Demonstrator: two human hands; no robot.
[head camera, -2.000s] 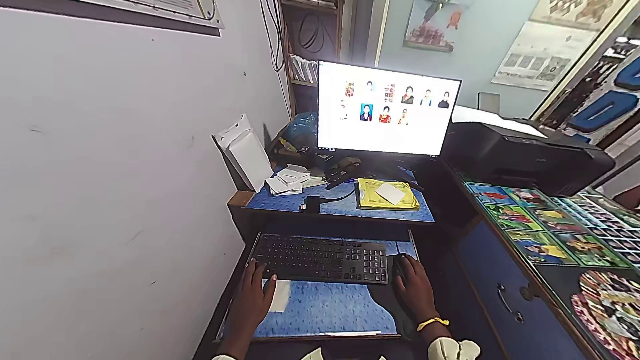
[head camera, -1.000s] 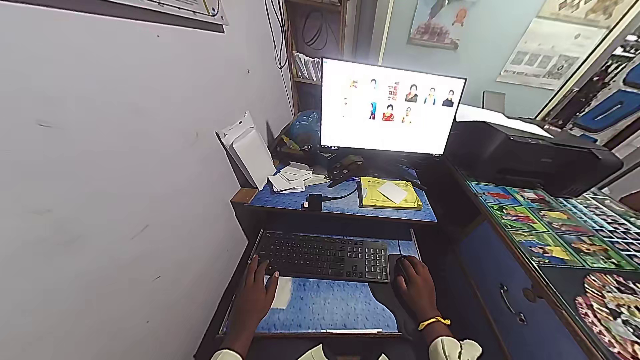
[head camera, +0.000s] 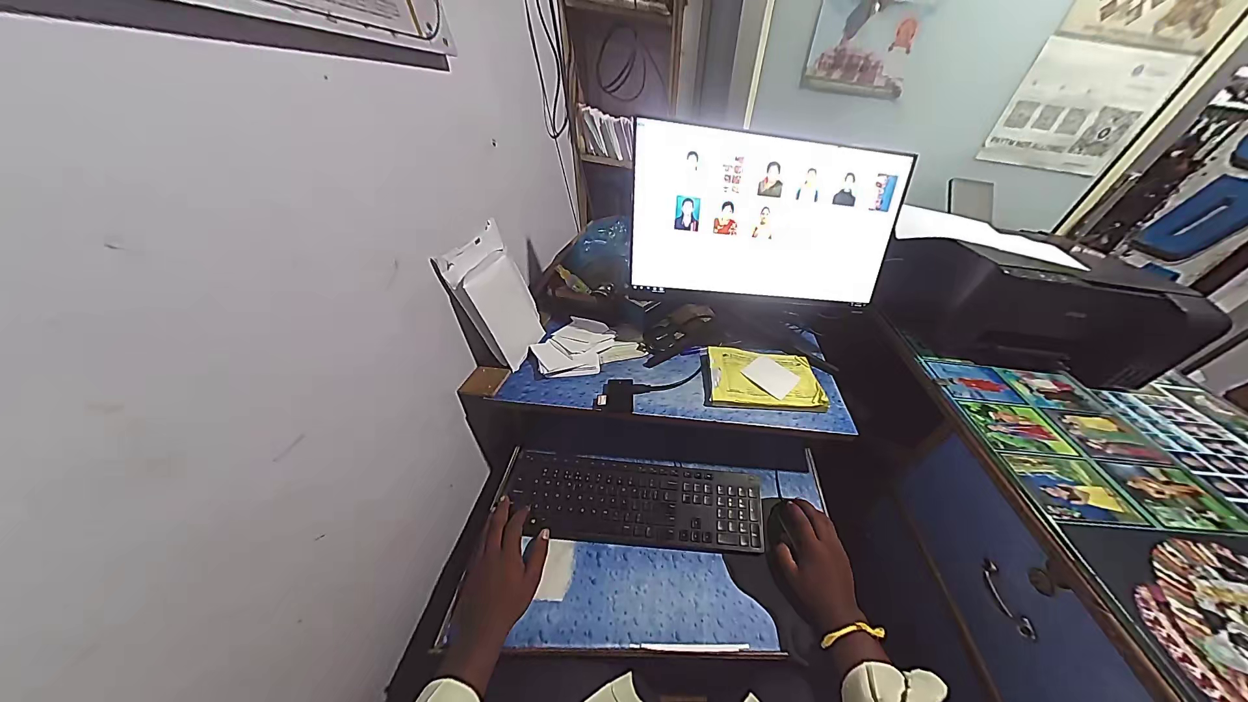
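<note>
My left hand (head camera: 502, 570) rests at the left end of a black computer keyboard (head camera: 634, 499), its fingers spread at the lower left keys and holding nothing. To the right of the keyboard, my right hand (head camera: 817, 561) lies over a dark computer mouse (head camera: 780, 522), which it mostly covers. Keyboard and mouse stand on a pull-out tray with a blue patterned surface (head camera: 653, 595). Above it a lit monitor (head camera: 770, 210) shows rows of small portrait pictures on white.
On the desk are a yellow packet (head camera: 726, 385) with a white paper on it, loose white papers (head camera: 575, 349) and a black cable adapter (head camera: 616, 394). A black printer (head camera: 1053, 302) stands right, behind a counter covered with photos (head camera: 1058, 434). A wall (head camera: 244, 341) borders the left side.
The small pictures on the monitor have shifted in their arrangement. Both hands stay in about the same places at the keyboard and mouse.
</note>
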